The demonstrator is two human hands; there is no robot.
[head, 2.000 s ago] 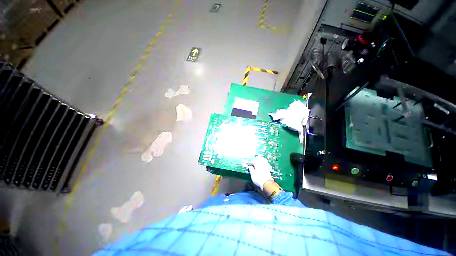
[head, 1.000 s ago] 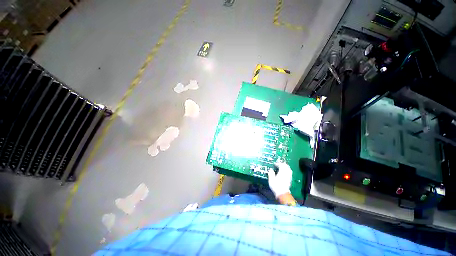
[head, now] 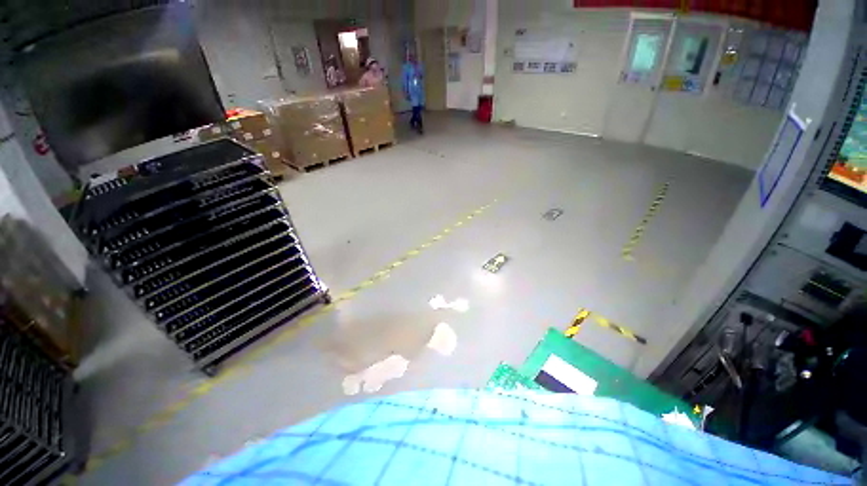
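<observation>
No hand shows; both my hands are out of the picture or hidden behind my blue checked garment. A corner of the green circuit board (head: pixel 510 377) shows just above the garment; the rest of it is hidden. It lies at the left edge of the green mat (head: pixel 613 385). A white paper sheet (head: pixel 573 372) and a dark flat block (head: pixel 551 383) are on the mat. Part of a white crumpled cloth (head: pixel 679 419) shows at the mat's right.
A black wheeled rack (head: pixel 219 256) stands at the left, with another rack (head: pixel 33 408) at the lower left edge. Wrapped cartons (head: pixel 314 131) and several people, one in blue (head: pixel 413 84), are at the back. Dark test equipment (head: pixel 761 370) is at the right.
The view has lifted and swung left towards the room. The board and mat have dropped to the bottom edge, and the white-gloved hand on the board has gone out of sight.
</observation>
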